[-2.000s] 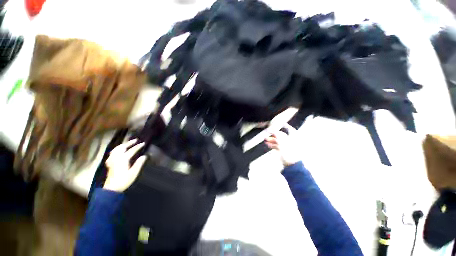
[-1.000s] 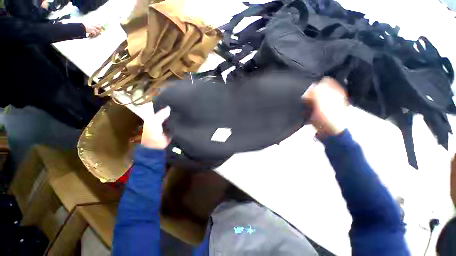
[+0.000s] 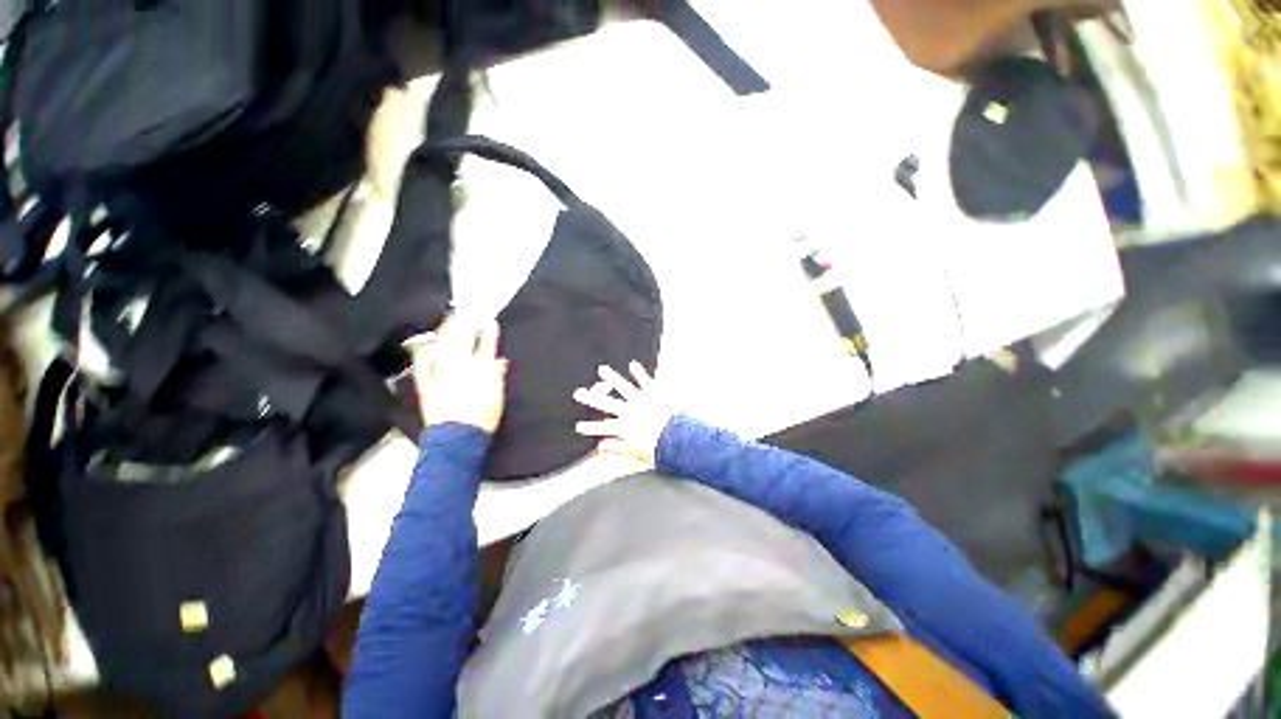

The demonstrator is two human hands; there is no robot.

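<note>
A black crescent shoulder bag (image 3: 583,316) lies flat on the white tabletop in front of the grey apron, its strap (image 3: 513,152) curving up and left. My left hand (image 3: 461,377) rests at the bag's left part, fingers bent; whether it grips the fabric cannot be told. My right hand (image 3: 621,410) lies on the bag's lower right edge with fingers spread, holding nothing.
Piled black bags and straps (image 3: 211,295) lie left, one bag with two pale labels (image 3: 211,562) at the table edge. A slim wand (image 3: 839,305) with a dark handle lies right, beyond it a plug (image 3: 908,174) and a round-bottomed black bag (image 3: 1023,138).
The view has turned right. The black bag held up between both hands a second ago is out of my right hand's grip, and a bag lies flat on the table under my hands.
</note>
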